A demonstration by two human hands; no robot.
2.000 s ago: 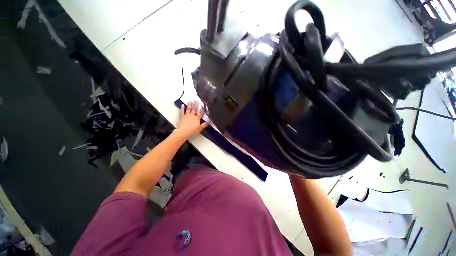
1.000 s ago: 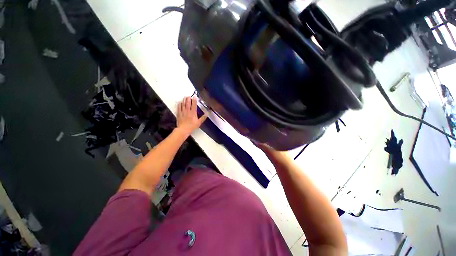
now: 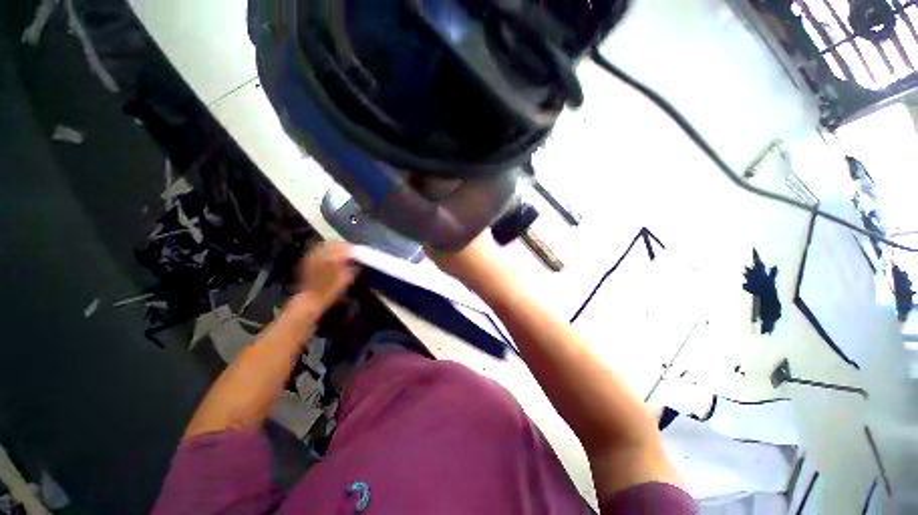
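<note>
The straight knife cutting machine (image 3: 403,101) fills the upper middle, its dark and blue motor over a grey base plate (image 3: 347,213) on the table. My left hand (image 3: 327,274), blurred, is at the table's near edge, closed on the upper left end of a dark fabric strip with a white top (image 3: 435,306). The strip slants down to the right, between my hands and my body. My right hand (image 3: 458,251) shows only as the wrist at the motor's lower rear; its fingers are hidden by the machine, so its grip cannot be told.
Two narrow metal bars (image 3: 542,249) lie right of the machine. A black cable (image 3: 695,136) runs right across the white table (image 3: 644,161). A dark star-shaped bundle (image 3: 762,292), a T-shaped tool (image 3: 825,385) and white paper pieces (image 3: 735,453) lie at right. Scraps (image 3: 201,236) litter the floor at left.
The machine has moved up and left in view, uncovering its base plate and the bars. My left hand has gone from flat on the table to closed on the strip's end, drawing it left.
</note>
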